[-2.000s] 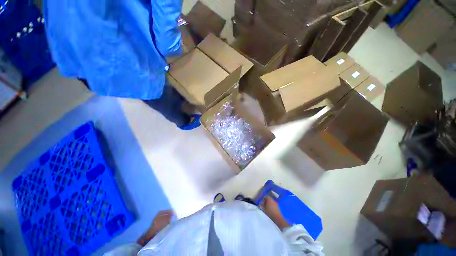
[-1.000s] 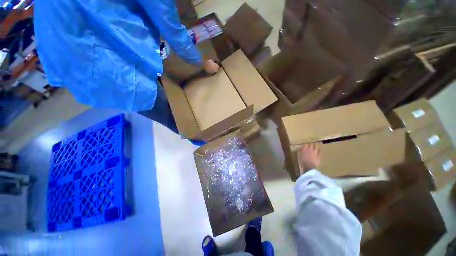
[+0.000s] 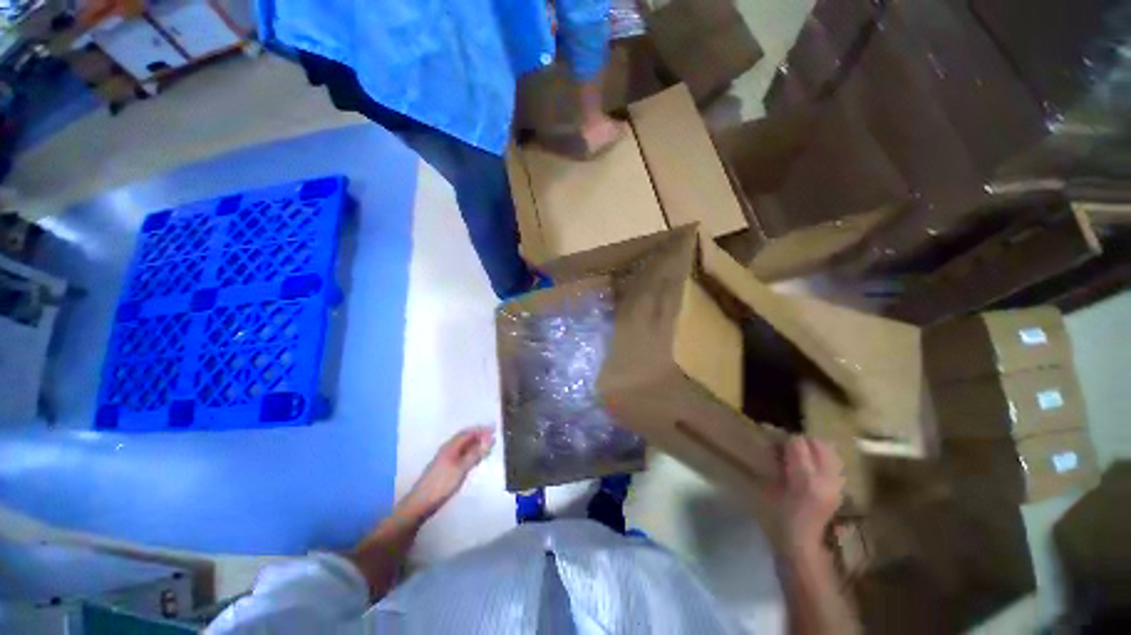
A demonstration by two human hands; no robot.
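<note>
A brown shipping carton [image 3: 695,372] is tilted up at centre right, its flaps partly open and its inside dark. My right hand [image 3: 812,481] grips its near edge, slightly blurred. My left hand [image 3: 465,453] is empty, fingers apart, left of an open carton [image 3: 506,416] on the floor that holds clear, glittering film [image 3: 564,372]. The lifted carton covers part of the film carton's right side. My shoes show at its near edge.
A person in a blue coat [image 3: 422,62] stands ahead, a hand on another carton [image 3: 589,205]. A blue pallet [image 3: 223,304] lies left. Labelled cartons [image 3: 1042,403] stand right, with wrapped stacks [image 3: 980,99] behind.
My right hand, earlier on the carton's top, now holds its edge; the carton has tilted and moved left. My left hand has come into view. The pallet appears higher in view.
</note>
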